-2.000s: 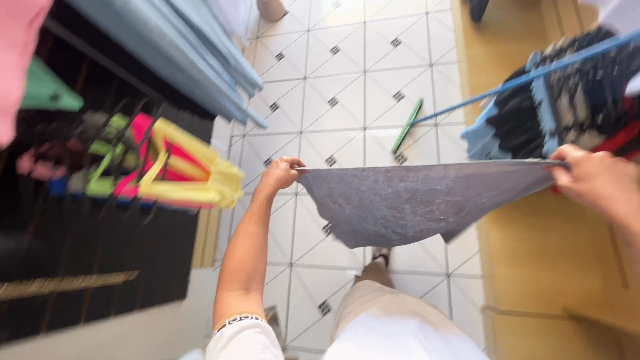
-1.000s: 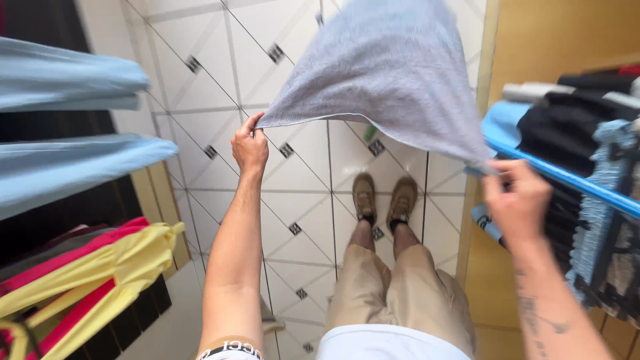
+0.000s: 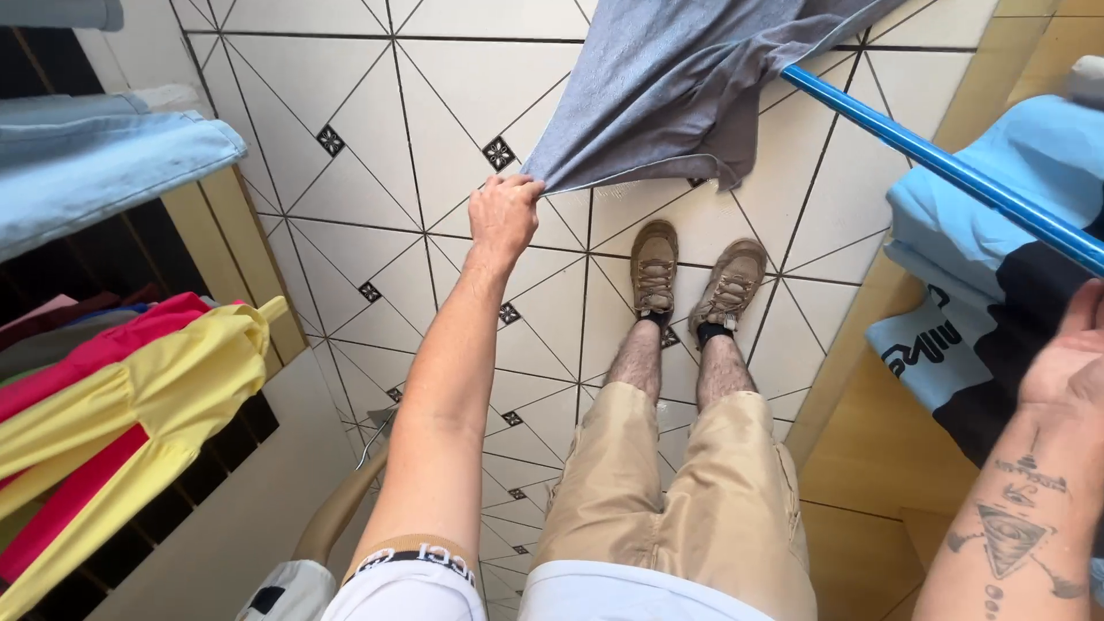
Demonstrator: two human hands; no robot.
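A grey cloth [image 3: 664,103] hangs in folds at the top centre, over the far end of a blue pole [image 3: 949,168]. My left hand [image 3: 506,216] grips the cloth's lower left corner. At the right edge my right hand [image 3: 1069,354] is cut off by the frame, palm partly turned up, beside the near end of the pole; whether its fingers touch the pole cannot be told. What is at the pole's far end lies hidden under the cloth.
A white tiled floor [image 3: 483,362] lies below, with my brown shoes on it. Yellow and pink garments [image 3: 172,388] and light blue denim [image 3: 112,172] hang at left. Light blue and black clothes [image 3: 949,336] are at right, by wooden panelling [image 3: 854,466]. A curved tan bar [image 3: 341,509] stands lower left.
The cloth was stretched between both hands; now only my left hand holds a corner, and the cloth hangs bunched over the pole. My right hand has let go and moved right.
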